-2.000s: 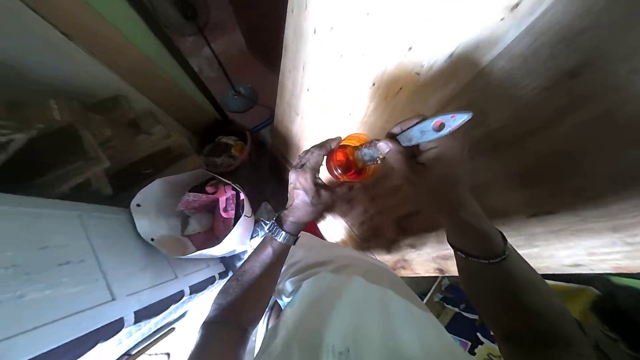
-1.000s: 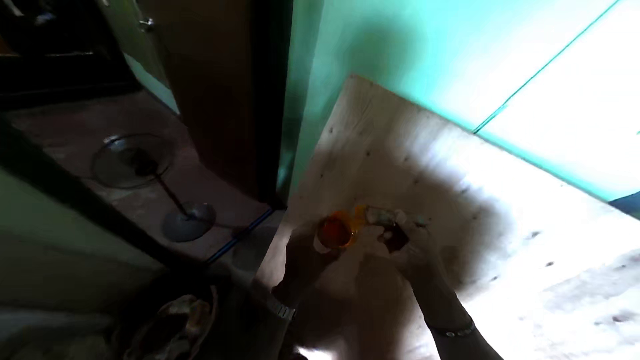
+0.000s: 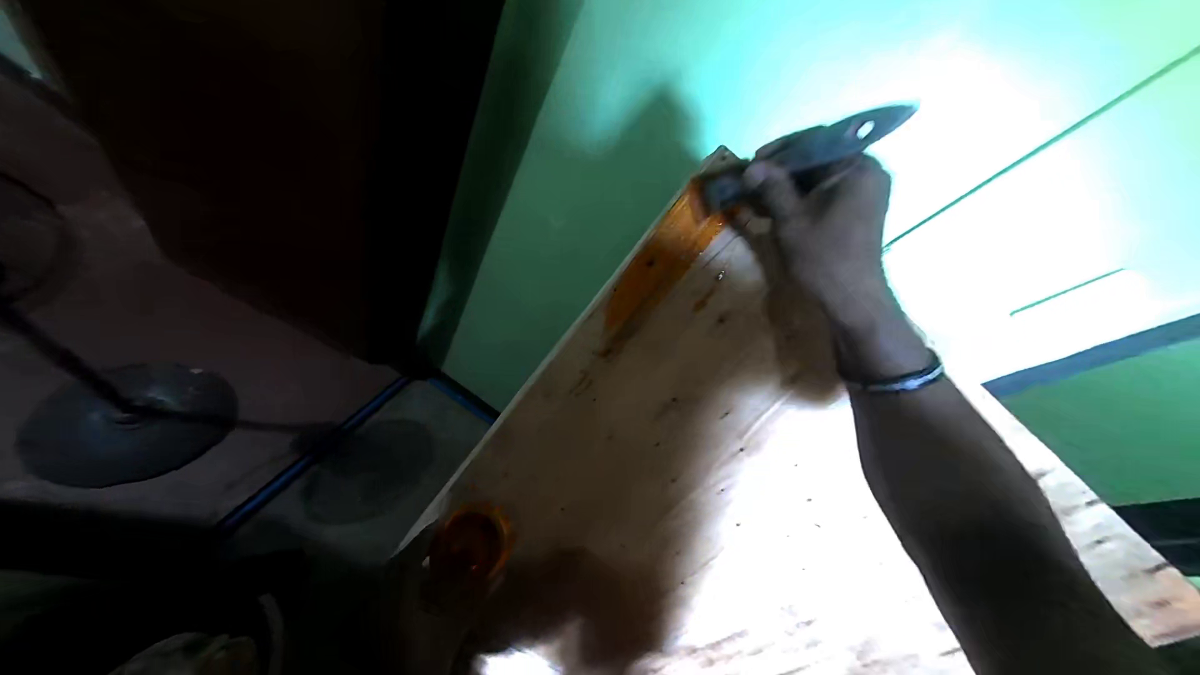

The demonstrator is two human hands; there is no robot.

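My right hand [image 3: 825,216] grips a flat paintbrush [image 3: 834,141], its bristles down on the far left corner of a pale wooden board [image 3: 637,450]. A wet orange-brown streak [image 3: 656,267] runs from the bristles along the board's left edge. At the near left edge is an orange cup [image 3: 472,542] holding dark orange liquid. My left hand [image 3: 422,600] is in deep shadow at that cup, its fingers hardly visible; it seems to hold the cup.
A green wall [image 3: 562,187] rises beyond the board's far edge. On the floor at left stands the round base of a stand fan [image 3: 127,422], near a blue strip [image 3: 314,459]. A dark container [image 3: 272,619] with contents sits at lower left.
My right hand has moved with the brush from beside the cup to the board's far corner. An orange-brown streak now shows there. The view has shifted strongly.
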